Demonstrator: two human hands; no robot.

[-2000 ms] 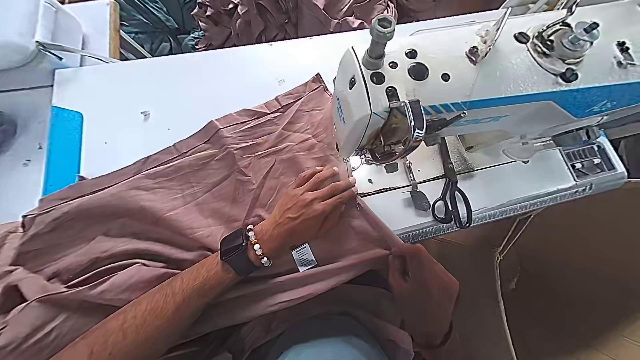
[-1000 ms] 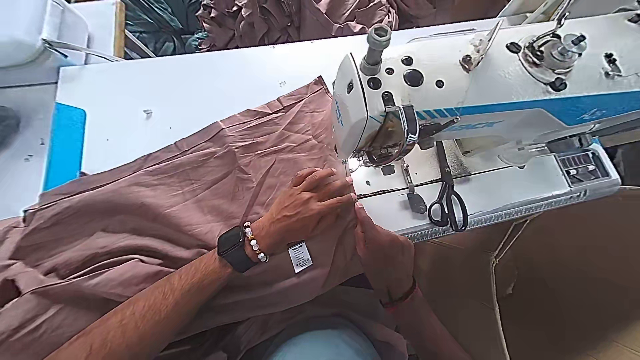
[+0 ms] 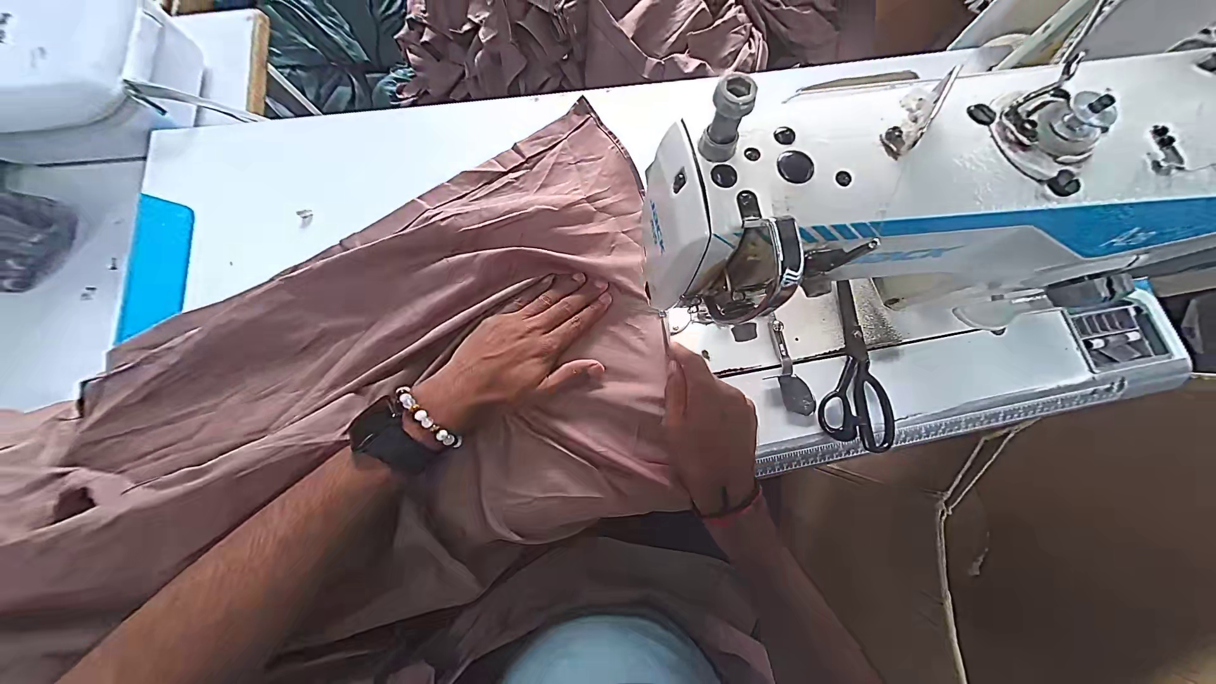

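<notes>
Brown-pink fabric (image 3: 380, 313) spreads over the table and hangs toward my lap, its right edge beside the lit needle area of a white and blue industrial sewing machine (image 3: 912, 180). My left hand (image 3: 522, 351) lies flat on the cloth, palm down, fingers slightly apart, left of the needle. At the cloth's right edge, just below the presser foot area, my right hand (image 3: 712, 427) has its fingers bent and pinches that edge; its thumb and fingertips partly overlap the fabric. The needle itself is too small to make out.
Black-handled scissors (image 3: 860, 399) lie on the machine bed beside a small metal attachment (image 3: 793, 385). A measuring scale runs along the bed's front edge. Heaped brown-pink fabric (image 3: 608, 47) and dark green cloth (image 3: 332, 47) are behind the white table (image 3: 247, 209).
My left hand has moved off the fabric edge by the needle, leftward onto the cloth, and lies flatter. The white label seen earlier on the cloth no longer shows.
</notes>
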